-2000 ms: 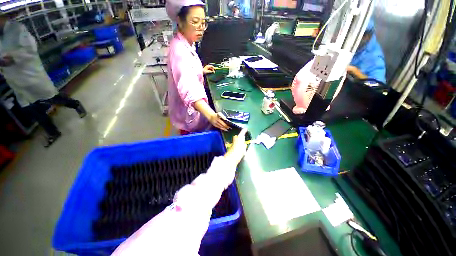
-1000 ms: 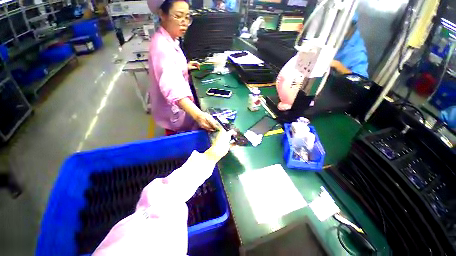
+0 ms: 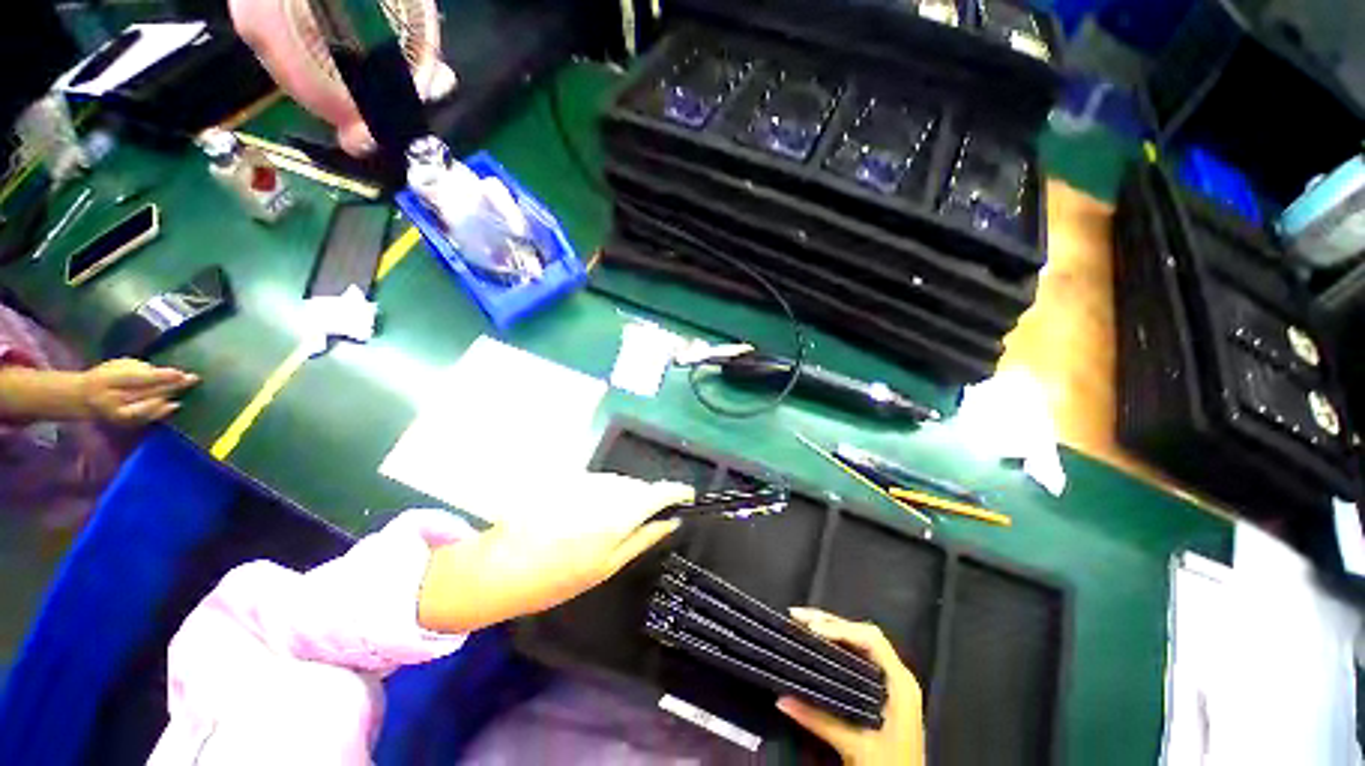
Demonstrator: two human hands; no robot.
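My left hand (image 3: 547, 551) is over the left part of the black four-slot phone tray (image 3: 946, 644). A dark phone unit (image 3: 737, 501) shows nearly edge-on at its fingertips, pinched between thumb and fingers; the palm side is partly hidden. My right hand (image 3: 880, 681) grips one end of a stack of several dark phone units (image 3: 761, 636), tilted, edges showing, above the near part of the tray. The stack hides part of the tray's pockets. The pockets that show hold no phones.
An electric screwdriver (image 3: 838, 386), tweezers (image 3: 898, 467) and a yellow-orange stick (image 3: 951, 506) lie behind the tray. A white sheet (image 3: 502, 419) and small blue parts box (image 3: 517, 299) are left. Tray stacks (image 3: 823, 225) stand behind. Another person's hand (image 3: 135, 392) is at left, beside the blue bin (image 3: 113, 576).
The view has swung right and down. My left hand has left the other person's hand and come back over the tray. My right hand has come into view with the phone stack.
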